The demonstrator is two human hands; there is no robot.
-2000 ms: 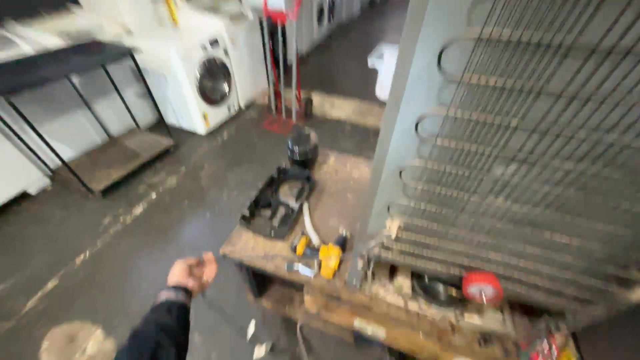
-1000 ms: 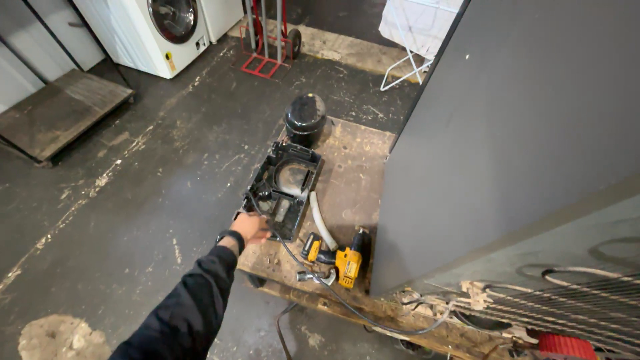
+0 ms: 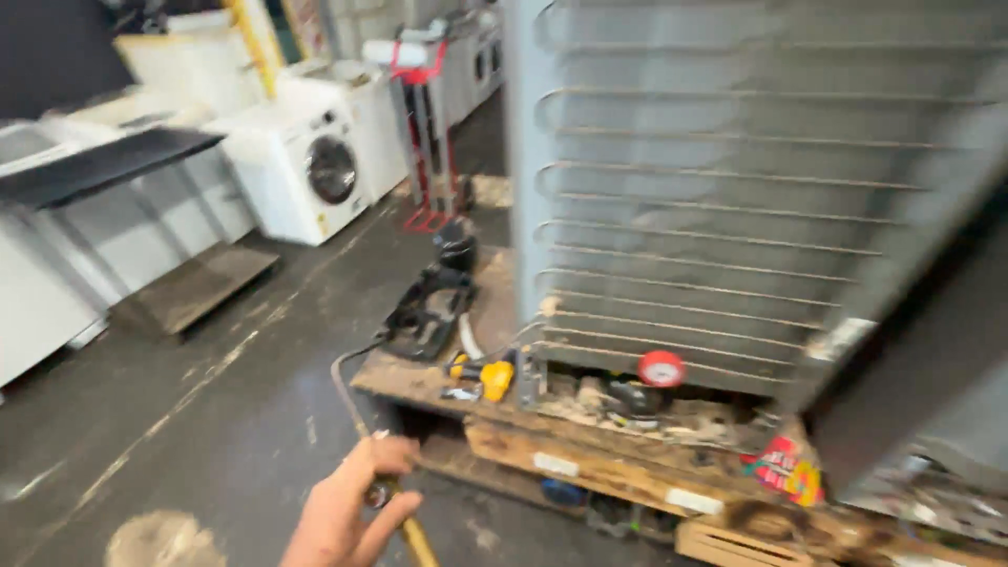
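My left hand [image 3: 358, 500], at the bottom middle, grips a brass-coloured rod-like tool [image 3: 417, 542] with a thin hose [image 3: 344, 386] running up from it. My right hand is out of view. Beyond my left hand, a yellow and black cordless drill [image 3: 496, 379] lies on the wooden platform [image 3: 394, 376]. Near the drill are a pale piece of tube [image 3: 470, 337], a black plastic tray [image 3: 429, 315] and a black compressor [image 3: 456, 244]. The refrigerator's back with its condenser coils [image 3: 693, 197] stands upright on the right. A red round gauge [image 3: 661, 368] is at its base.
White front-loading washing machines [image 3: 303, 161] stand at the back left, beside a red hand truck [image 3: 429, 142]. A low wooden board [image 3: 213, 287] lies under a dark-topped table [image 3: 110, 165]. A wooden crate [image 3: 740, 545] and debris are at the lower right.
My left hand was empty two seconds ago, then reached to the black tray; now it holds the brass-coloured tool, away from the tray. The view has swung.
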